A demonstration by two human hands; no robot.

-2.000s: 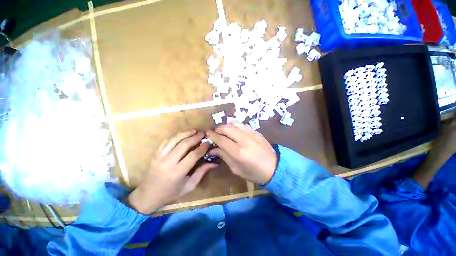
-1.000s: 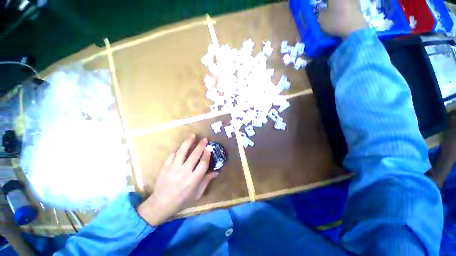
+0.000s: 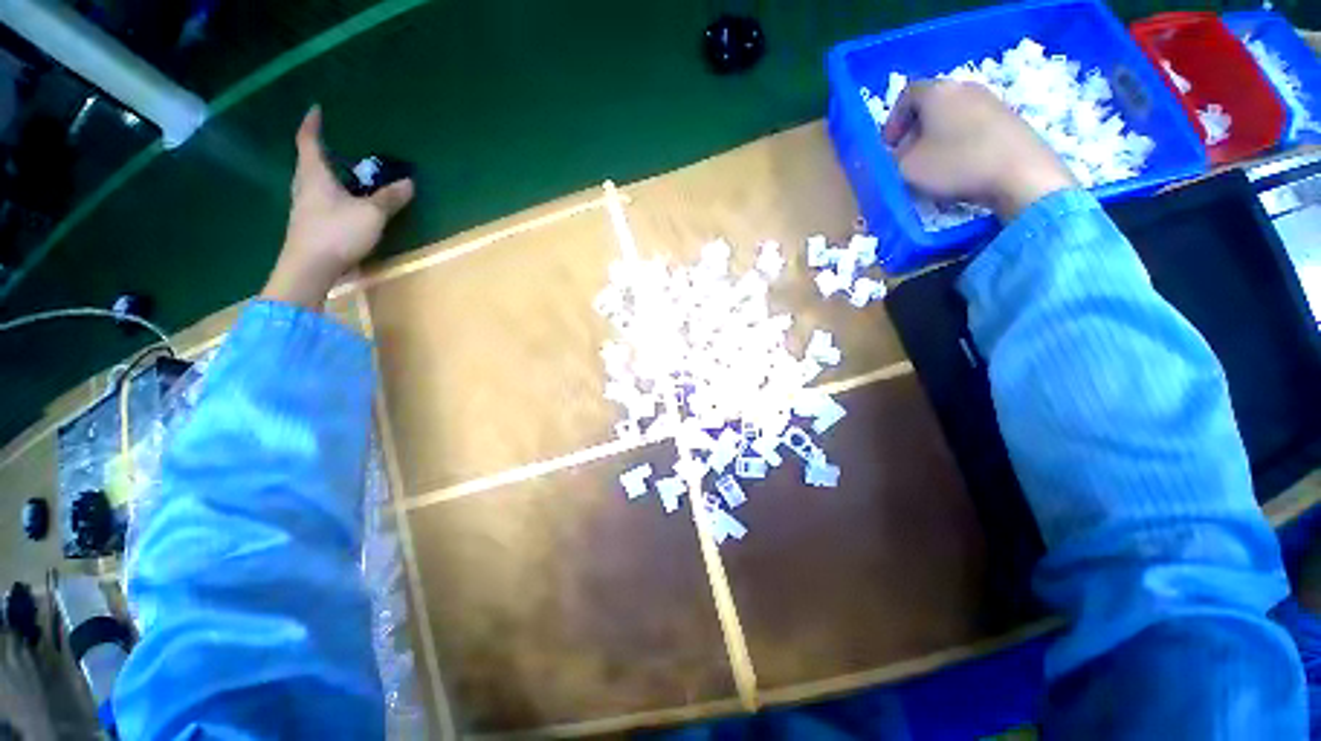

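Note:
My left hand (image 3: 330,203) is over the green surface at the upper left, with thumb and forefinger spread beside a dark round object (image 3: 374,175) that has a white piece on it. My right hand (image 3: 968,142) is inside the blue parts bin (image 3: 927,246) at the upper right, fingers curled down at the white parts (image 3: 1050,102). Its fingertips are partly hidden, so whether it holds a part cannot be told. A loose pile of white plastic housings (image 3: 710,355) lies on the taped brown bench.
The black tray (image 3: 1159,311) is partly behind my right sleeve. A red bin (image 3: 1217,87) stands beyond the blue one. A clear bag (image 3: 391,623) is mostly behind my left sleeve. Another black round object (image 3: 733,44) sits on the green surface (image 3: 536,87).
My left hand has moved from the bench to the green surface. The dark round object no longer shows on the bench. My right hand remains in the blue bin. The view has shifted up.

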